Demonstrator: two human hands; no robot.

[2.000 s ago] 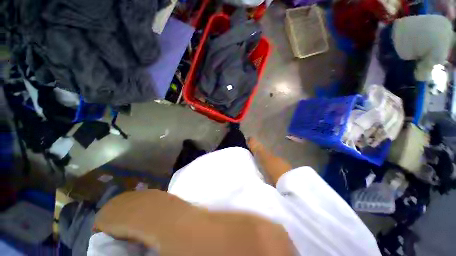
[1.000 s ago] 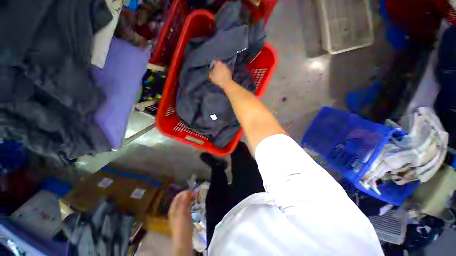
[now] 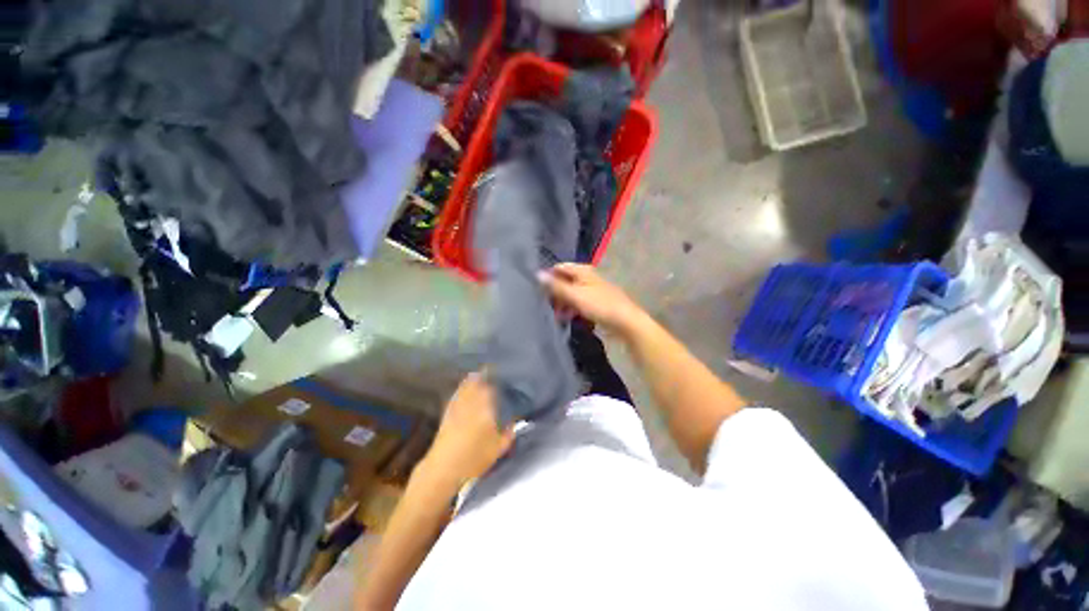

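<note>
A long dark grey garment piece (image 3: pixel 520 287) is held up in front of my body, partly blurred, its far end over the red basket. My left hand (image 3: pixel 475 424) grips its near end. My right hand (image 3: pixel 583 295) holds its right edge further up. The red plastic basket (image 3: pixel 645 149) stands on the floor ahead with more dark grey cloth (image 3: pixel 603 102) in it. A pile of grey pieces (image 3: pixel 257 513) lies on the brown carton (image 3: pixel 328 418) at the lower left.
A large dark grey heap (image 3: pixel 239 107) covers a purple-topped surface (image 3: pixel 400 155) at upper left. A blue basket (image 3: pixel 824 322) of white cloth is on the right. An empty cream basket (image 3: pixel 803 78) stands at the top right. Scraps (image 3: pixel 233 322) lie on the left floor.
My right hand has come back from the basket with a grey piece. My left hand has moved up and right and taken hold of its near end. The basket's load looks smaller.
</note>
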